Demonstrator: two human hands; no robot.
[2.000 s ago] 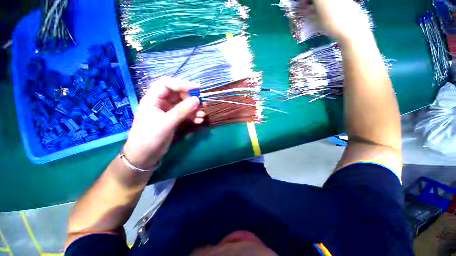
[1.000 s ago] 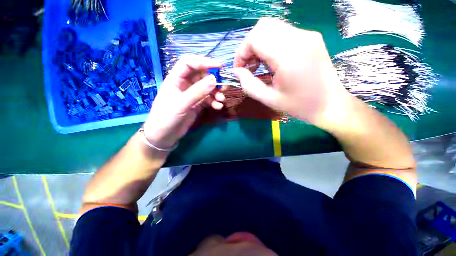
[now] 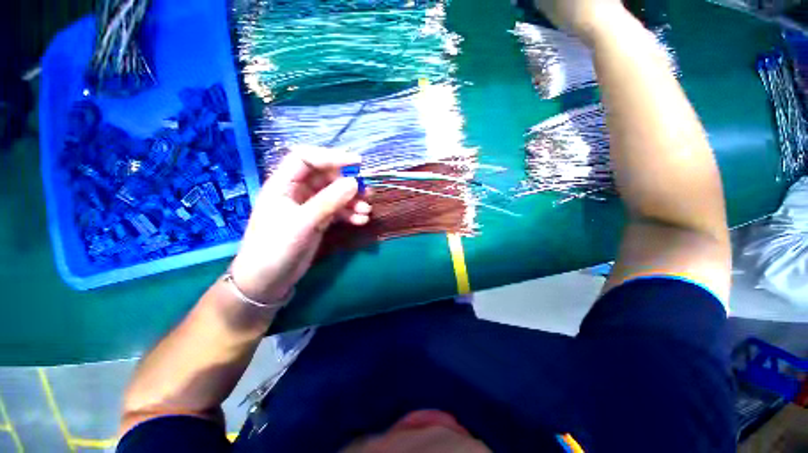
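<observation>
My left hand (image 3: 297, 212) holds a small blue connector housing (image 3: 352, 171) between thumb and fingers, above the pale and brown wire bundles. A few white wires (image 3: 416, 188) trail to the right from the housing. My right hand (image 3: 580, 11) is at the top edge of the picture, beyond the white wire bundle (image 3: 567, 66), and is cut off by the edge. Its fingertips are out of view, so its hold cannot be told.
A blue bin (image 3: 66, 257) of loose housings is at left, with wired pieces (image 3: 120, 53) at its far end. Green (image 3: 354, 44), pale (image 3: 372, 128) and brown wires (image 3: 407, 212) lie in front. A dark-and-white bundle (image 3: 571, 150) lies at right, and another bundle (image 3: 784, 115) at far right.
My right hand first came back to the housing in my left hand, then moved away to the upper right. My left hand keeps hold of the housing.
</observation>
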